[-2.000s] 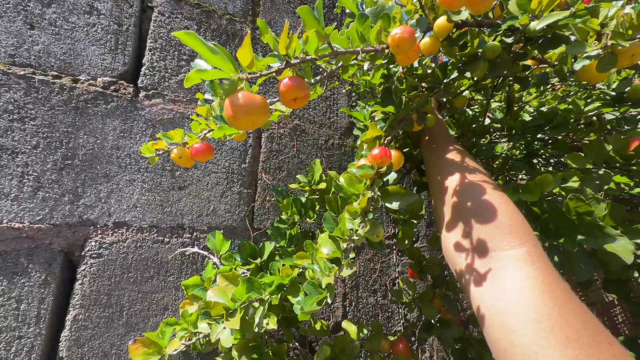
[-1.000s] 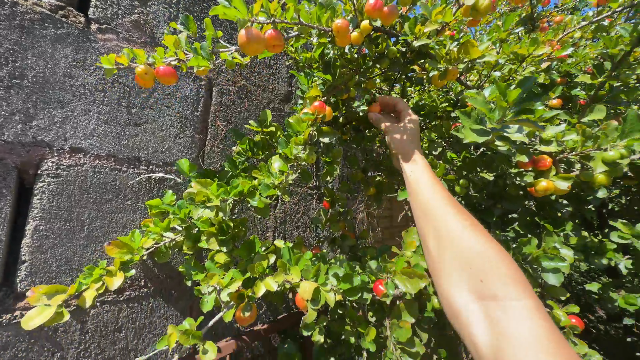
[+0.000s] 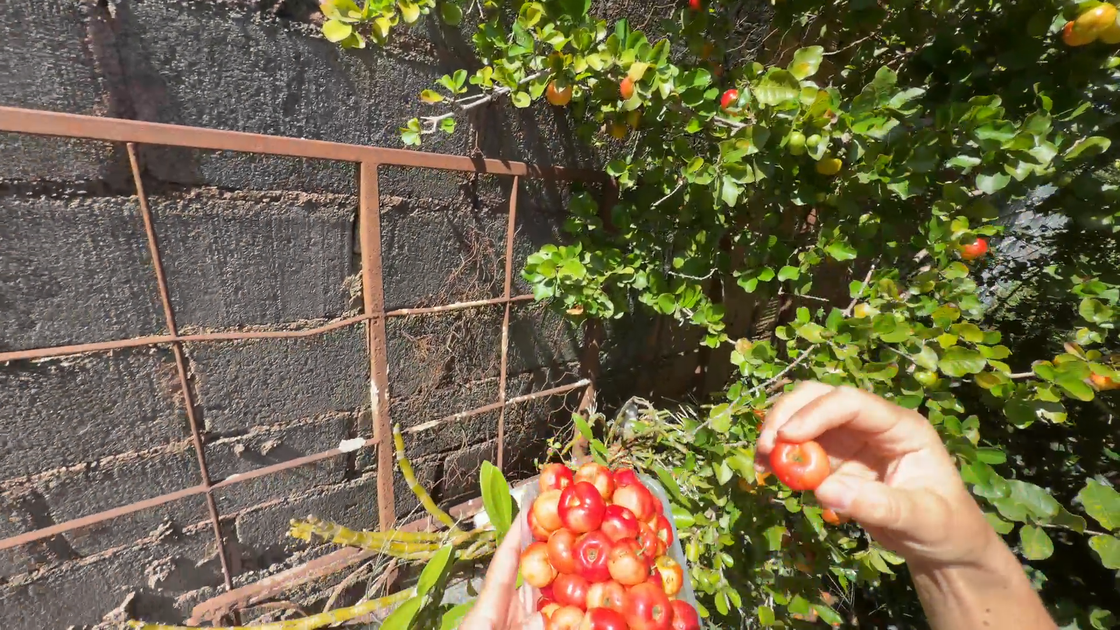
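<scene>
My right hand (image 3: 875, 472) pinches a red acerola cherry (image 3: 800, 465) between thumb and fingers, in front of the leafy bush at the lower right. My left hand (image 3: 503, 586) holds a clear plastic container (image 3: 682, 560) at the bottom centre, with its thumb along the near left side. Red and orange-yellow acerola cherries (image 3: 592, 556) are heaped in the container up to its rim. The picked cherry is to the right of the container and a little higher, apart from it. The lower part of the container is out of view.
The acerola bush (image 3: 787, 262) spreads over the right side, with a few red and orange fruits (image 3: 973, 248) on it. A rusty metal grid frame (image 3: 372, 306) leans at a concrete block wall (image 3: 262, 262). Thick yellow-green stems (image 3: 420, 481) stick out left of the container.
The view has swung downward. The right hand, earlier up among the branches, is now lower with a red cherry in its fingers. The left hand and the filled container have come into view.
</scene>
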